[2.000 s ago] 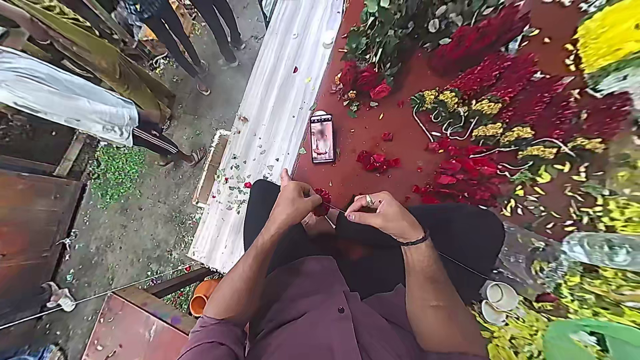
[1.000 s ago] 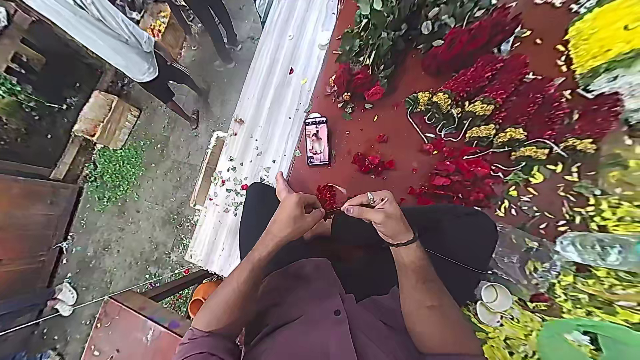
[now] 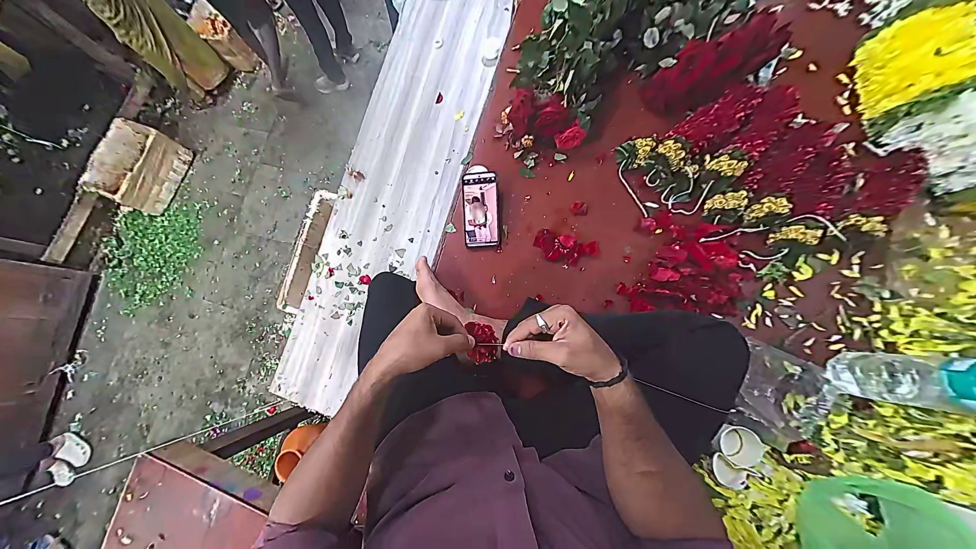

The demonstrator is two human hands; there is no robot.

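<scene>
My left hand (image 3: pixel 431 335) pinches a bunch of dark red petals (image 3: pixel 482 342) between thumb and fingertips above my crossed legs. From the right, my right hand (image 3: pixel 560 343), with a ring on one finger, pinches a thin needle or wire (image 3: pixel 492 345) that meets the red petals. A thin thread (image 3: pixel 675 395) runs behind my right wrist toward the lower right. Just ahead, a small heap of loose red petals (image 3: pixel 564 246) and a smartphone with a lit screen (image 3: pixel 480 210) lie on the red-brown surface. A larger pile of red petals (image 3: pixel 690 271) is further right.
Red flower strings (image 3: pixel 793 145), yellow flower clusters (image 3: pixel 727 201) and leafy stems (image 3: pixel 568 57) lie ahead. At right are yellow flowers (image 3: pixel 919 57), a plastic bottle (image 3: pixel 884 377), cups (image 3: pixel 740 446) and a green plastic item (image 3: pixel 877 515). A white corrugated sheet (image 3: pixel 404 130) borders the left; people stand beyond.
Both hands stay together over my lap, with the red petals still at the left fingertips. A person in a light top at the upper left has gone out of view.
</scene>
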